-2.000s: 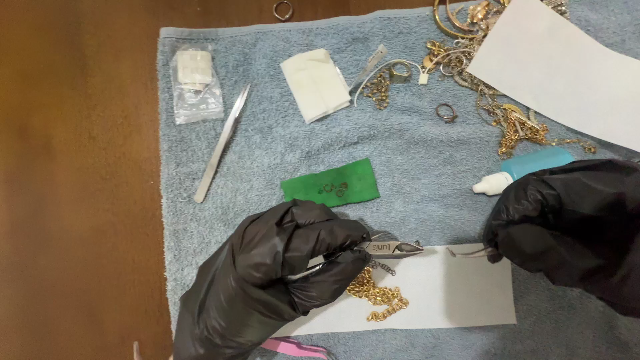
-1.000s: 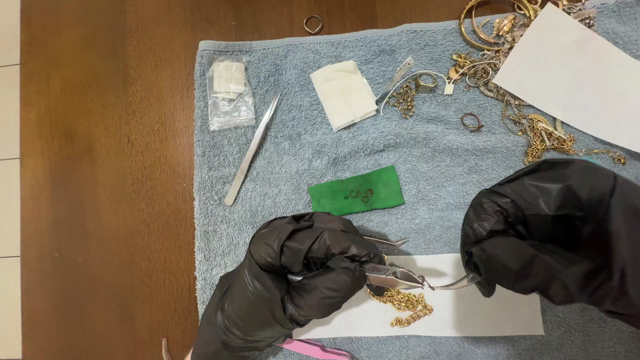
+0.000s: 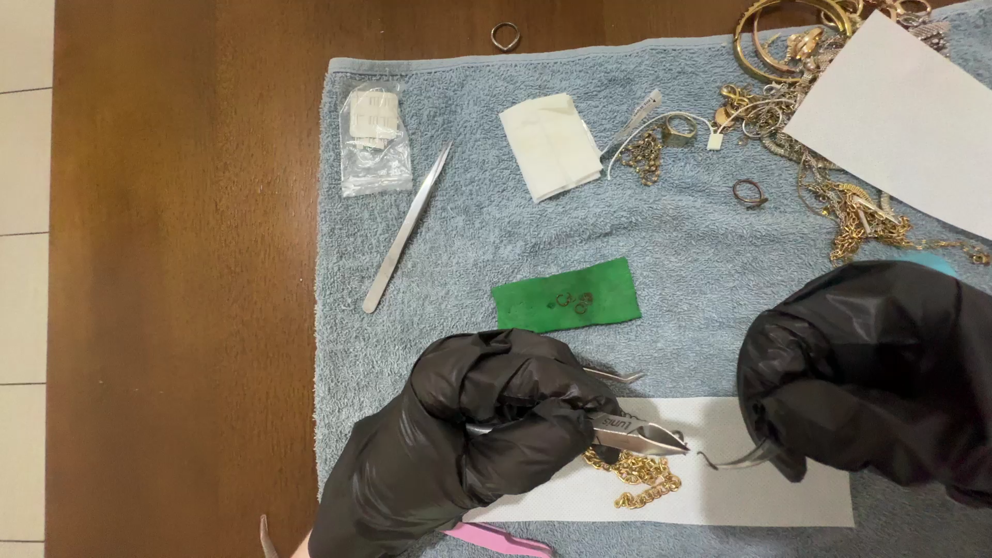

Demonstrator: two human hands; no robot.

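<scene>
My left hand (image 3: 480,434), in a black glove, grips small metal cutting pliers (image 3: 639,435) whose jaws point right, above a white paper strip (image 3: 775,496). A small dark piece shows at the jaws. A second thin metal tip (image 3: 616,376) sticks out above that hand. My gloved right hand (image 3: 860,380) holds curved tweezers (image 3: 740,459), with a tiny dark bit of wire or link at their tip, a short gap from the pliers. A gold chain (image 3: 647,480) lies on the paper under the pliers. Behind my left hand, small dark rings rest on a green strip (image 3: 515,302).
A blue towel (image 3: 465,232) covers part of the wooden table (image 3: 178,256). On it lie straight tweezers (image 3: 407,229), a plastic bag (image 3: 376,163), folded white paper (image 3: 550,147), a tagged ring (image 3: 679,130) and piled jewelry (image 3: 860,221) partly under white paper (image 3: 907,116). Pink tweezers (image 3: 504,540) lie at the bottom.
The curved tweezers were at the pliers' tip one second ago; now a gap parts them, with a tiny dark piece at the tweezers' tip. The view has shifted left.
</scene>
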